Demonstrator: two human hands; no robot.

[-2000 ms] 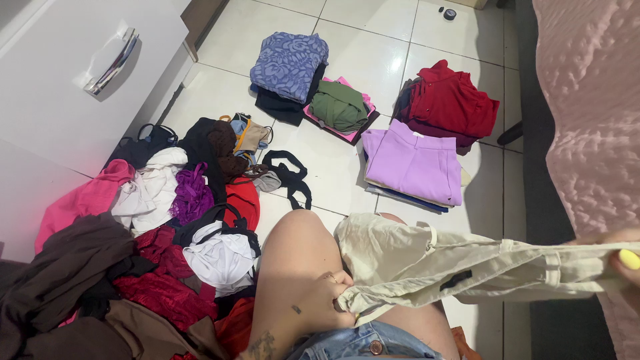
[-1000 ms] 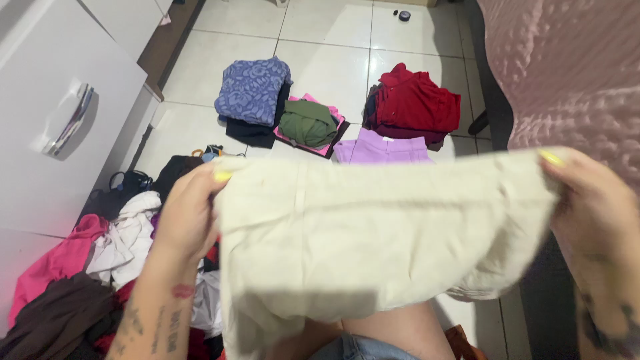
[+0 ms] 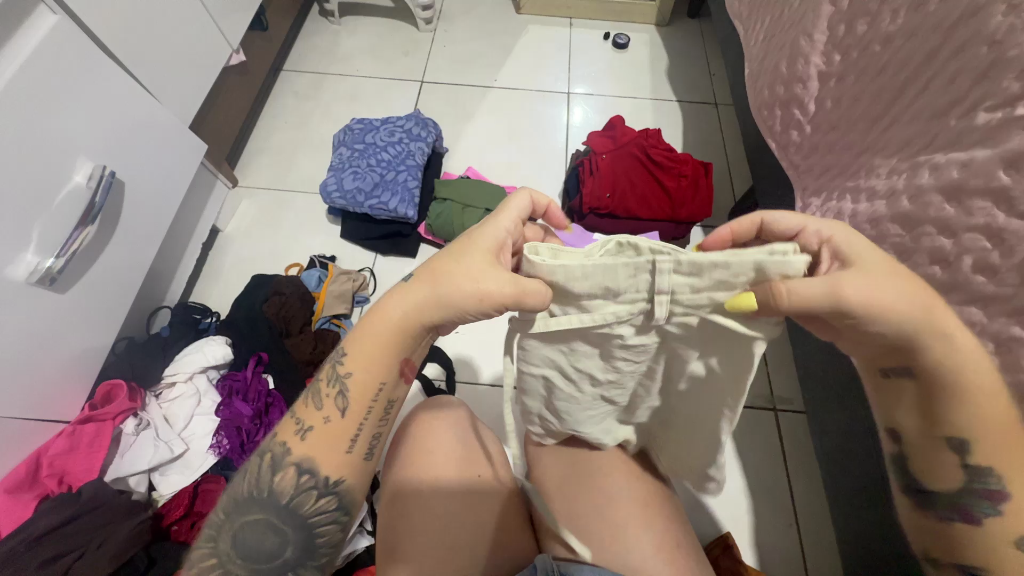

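Observation:
Cream fabric shorts (image 3: 632, 352) with belt loops and a thin tie hang over my thighs, held up by the waistband. My left hand (image 3: 512, 256) pinches the waistband's left end between thumb and fingers. At the right end, my right hand (image 3: 792, 272) grips it, thumb in front and fingers behind. Beyond the shorts lie a stack topped with blue floral cloth (image 3: 382, 164), a folded green garment (image 3: 464, 206) on pink cloth, and a stack topped with a red garment (image 3: 644, 172). A lilac garment (image 3: 578, 234) is mostly hidden behind the waistband.
A loose heap of clothes (image 3: 176, 416) spreads along the left beside a white drawer front (image 3: 88, 192) with a shiny handle. At the right, a pink textured cover (image 3: 896, 120) hangs over a bed-like edge. A small round dark object (image 3: 620, 41) lies on the tiled floor.
The cream garment was stretched wide between my hands a second ago; now it spans a narrower width, with my hands closer together. Two seconds ago it was pulled out sideways to the right.

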